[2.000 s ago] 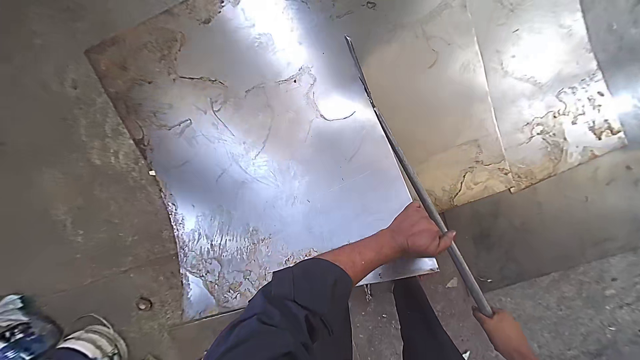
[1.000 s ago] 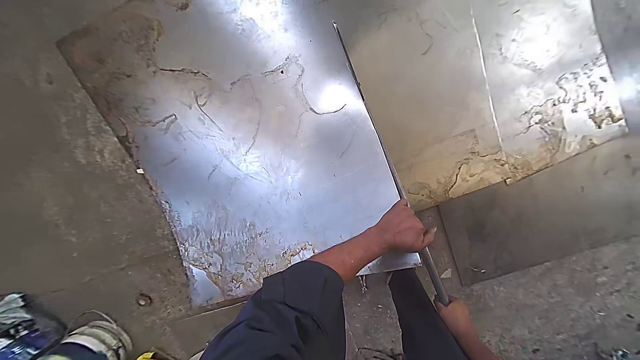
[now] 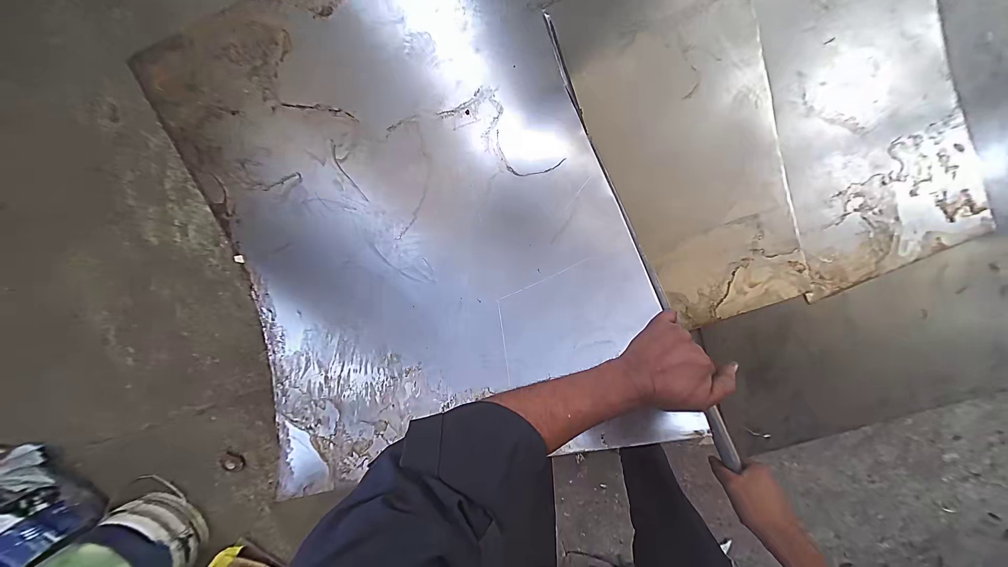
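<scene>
A large, shiny metal sheet (image 3: 441,236) with rust-brown stains and thin scribed lines lies below me. Along its right edge runs a long, slender grey metal bar (image 3: 622,205), tilted from upper left to lower right. My left hand (image 3: 673,362) is closed around the bar near the sheet's lower right corner, its forearm across the sheet. Farther down, my right hand (image 3: 756,492) grips the bar's near end. The palm sides of both hands are hidden.
More stained metal sheets (image 3: 709,181) lie to the right, over a darker flat plate (image 3: 850,354). At the lower left stand a round container with a wire handle (image 3: 153,524) and a crumpled bag (image 3: 31,496). Rough concrete floor (image 3: 906,472) shows at the lower right.
Two seconds ago the bar stood angled away from the sheet's right edge near my hands; now it lies along that edge. Both hands have kept hold of it.
</scene>
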